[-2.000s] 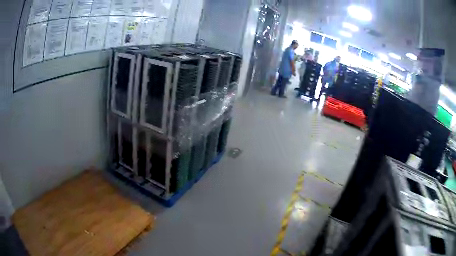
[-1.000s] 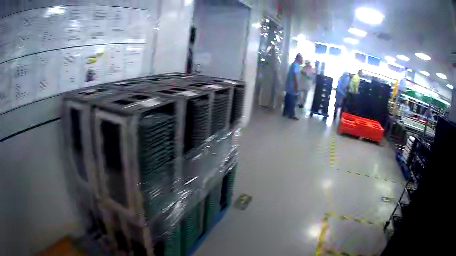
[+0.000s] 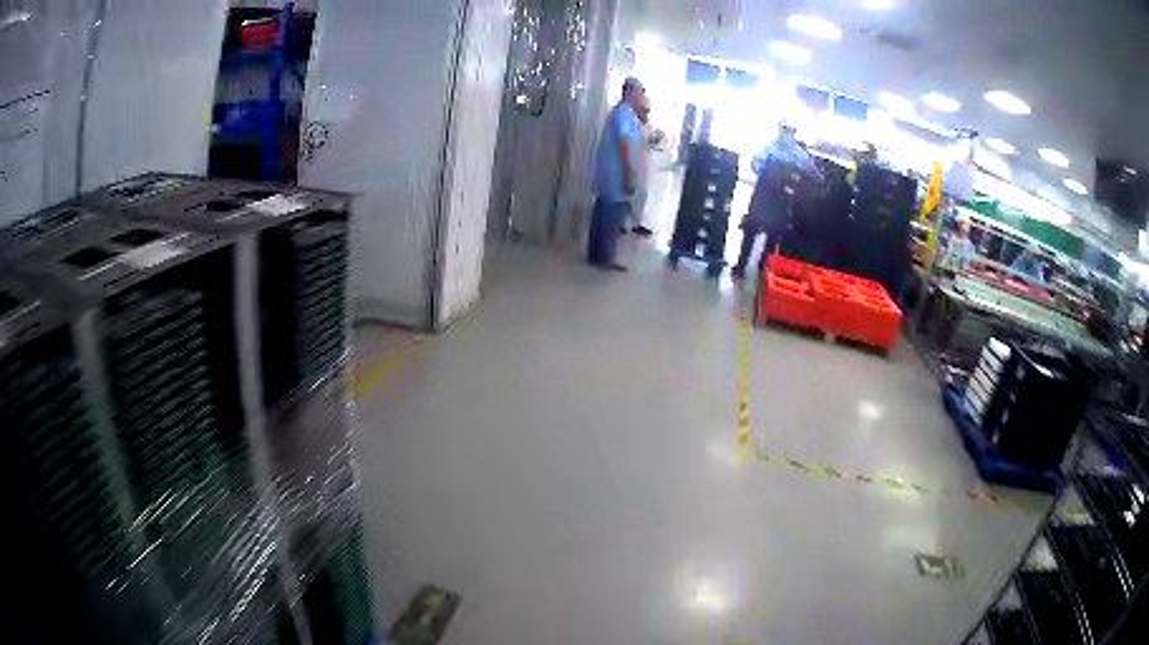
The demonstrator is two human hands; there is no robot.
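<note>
Neither of my hands is in the picture. Nearest on the left stand PCB magazine racks [image 3: 208,315], tall grey-black frames with square holes on top and slotted sides. Clear wrap covers their lower part, and green boards seem to show in the slots. The racks are cut off by the left and bottom edges. The picture is somewhat blurred.
Red-orange trays [image 3: 828,302] lie on the floor ahead, before stacked black bins [image 3: 885,221]. A person in blue [image 3: 614,174] stands near a black bin stack [image 3: 704,204]. Black bins [image 3: 1046,406] stand on a blue pallet at right, beside the line. Yellow-black tape [image 3: 746,391] marks the floor.
The view has moved forward past the wrapped racks, which are now closer and further left. The wooden board has left view. A blue shelf shows through an opening at upper left.
</note>
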